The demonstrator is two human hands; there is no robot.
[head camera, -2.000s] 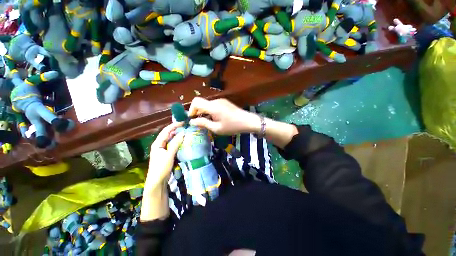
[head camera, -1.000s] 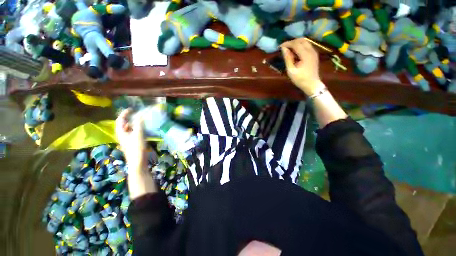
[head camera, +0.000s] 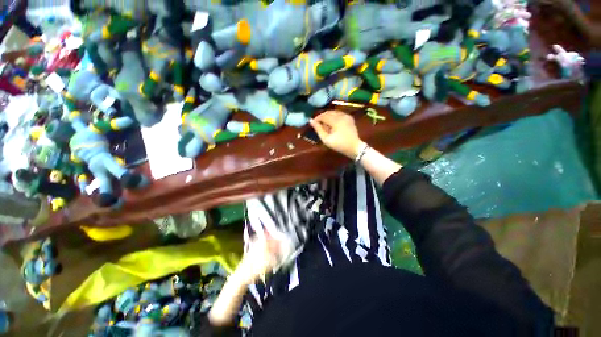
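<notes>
My right hand (head camera: 337,133) is over the bench edge, its fingertips at a small dark object (head camera: 310,135) that they partly cover. I cannot tell whether they grip it. My left hand (head camera: 265,255) is blurred over my striped lap, with no doll visible in it. Grey-blue plush dolls with green sleeves and yellow bands lie heaped on the bench, one (head camera: 205,123) near its edge. Another doll (head camera: 97,150) lies at the left, legs toward the edge. A white paper sheet (head camera: 166,146) lies between them.
The dark red-brown bench (head camera: 240,164) crosses in front of me. A yellow plastic sheet (head camera: 142,266) and a heap of dolls (head camera: 155,306) are at lower left. Pink plush (head camera: 565,58) lies at the far right. Small scraps and a yellow-green strip (head camera: 375,116) lie on the bench.
My left hand has moved from the lower-left heap onto my lap, and the doll it held is no longer seen in it. My right hand stays at the bench edge. The view has shifted and tilted.
</notes>
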